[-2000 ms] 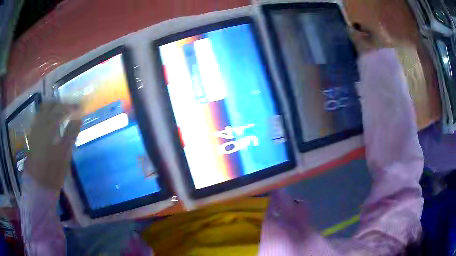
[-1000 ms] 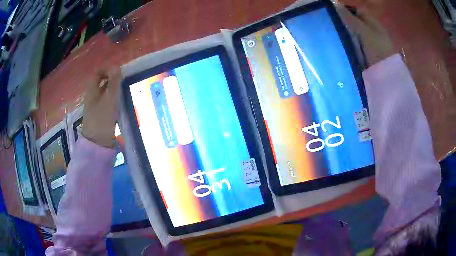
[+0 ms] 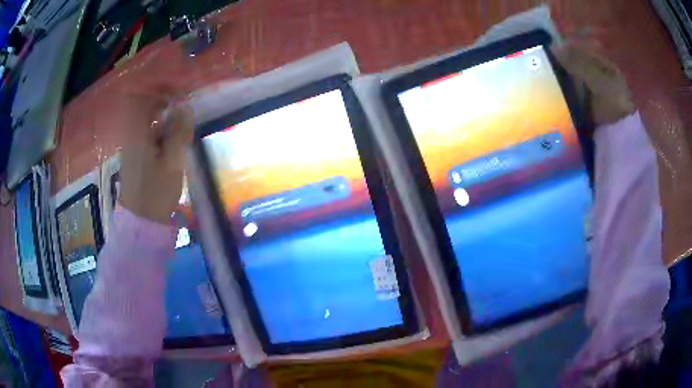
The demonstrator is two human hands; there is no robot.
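Observation:
Two large tablets lie side by side in front of me, the left tablet (image 3: pixel 303 204) and the right tablet (image 3: pixel 504 178), both lit with an orange-blue sunset picture. White protective sleeves (image 3: pixel 281 79) show around them. A white barcode label (image 3: pixel 385 276) sits near the left tablet's lower right edge. My left hand (image 3: pixel 155 155) is blurred at the left tablet's upper left corner; its grip cannot be made out. My right hand (image 3: pixel 599 83) is at the right tablet's upper right edge, fingers partly hidden behind it.
More tablets (image 3: pixel 78 242) lie at the left, partly behind my left sleeve. A pale flat board (image 3: pixel 45 87) and a black mat (image 3: pixel 95 57) are at the far left. A small shiny fixture (image 3: pixel 193 34) stands at the bench's (image 3: pixel 303 34) far edge.
The two tablets' pictures have turned to upright layout and the clock digits are gone. The right tablet has moved right and down, opening a gap between them. My right hand has moved with it.

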